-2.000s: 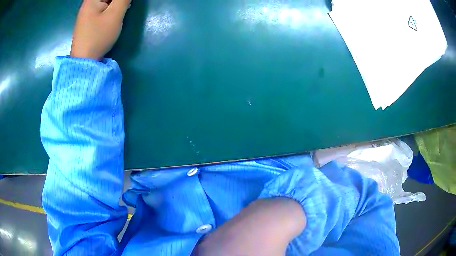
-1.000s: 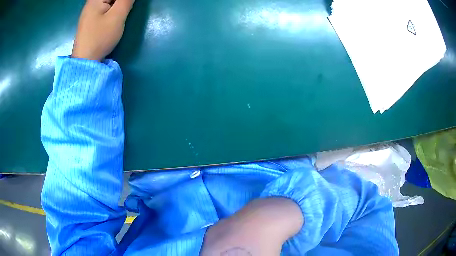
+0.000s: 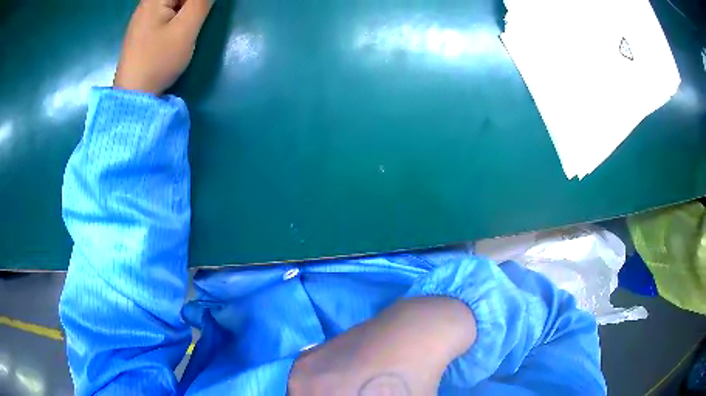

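Note:
The fanned stack of white empty bags (image 3: 590, 81) lies on the green work surface (image 3: 348, 139) at the upper right, with a small triangle mark on the top one. My left hand (image 3: 164, 42) is at the upper left over the surface, its fingers cut off by the top edge, so its grip is hidden. My right hand (image 3: 379, 352) is close to the camera at the bottom centre, in front of my blue smock, its fingers cut off by the bottom edge. Neither hand touches the bags.
A crumpled clear plastic bag (image 3: 577, 267) hangs below the table edge at the right. Beside it is yellow-green cloth (image 3: 675, 251), which seems to be a person's clothing. Grey floor with a yellow line (image 3: 31, 327) shows at the lower left.
The bag stack and the things below the table edge sit slightly further left in the picture. My right hand and wrist have shifted slightly; my left hand is nearly unchanged.

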